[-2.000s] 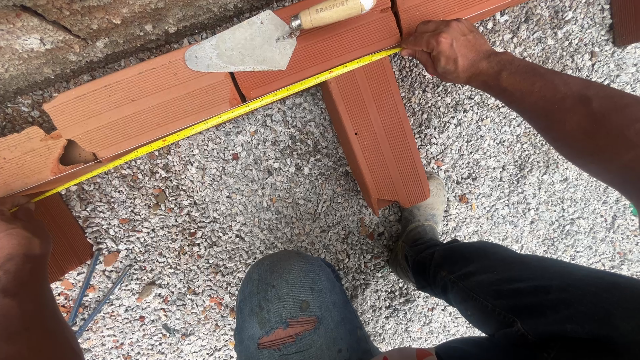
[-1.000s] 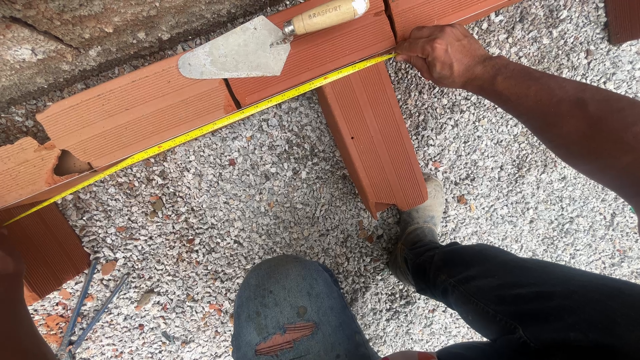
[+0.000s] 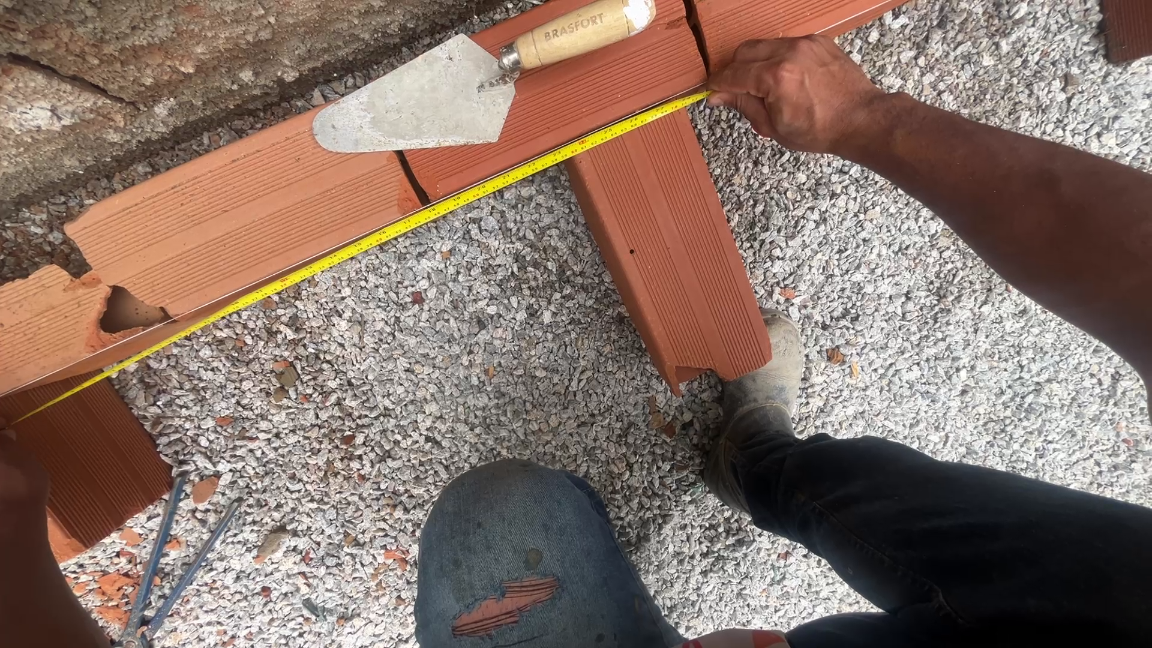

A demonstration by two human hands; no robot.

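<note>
A yellow measuring tape [image 3: 360,245] is stretched along the front edge of a row of ribbed clay blocks [image 3: 243,211]. My right hand [image 3: 796,90] pinches its right end between thumb and fingers, beside the joint of two blocks. At the left frame edge, my left hand [image 3: 20,472] is at the tape's other end, mostly cut off, so its grip does not show. A pointing trowel [image 3: 418,101] with a wooden Brasfort handle [image 3: 583,32] lies on the row. One clay block [image 3: 670,252] juts from the row toward my boot [image 3: 765,369]; another block [image 3: 94,454] lies under my left hand.
A rough stone or concrete edge [image 3: 198,72] runs behind the row. Gray gravel [image 3: 360,405] with broken clay bits covers the ground. A blue metal tool with two long handles [image 3: 160,558] lies at the lower left. My bent knee [image 3: 531,549] is low in the middle.
My left hand has moved down and left, now mostly out of the frame. My right hand stays at the same block joint with the tape end.
</note>
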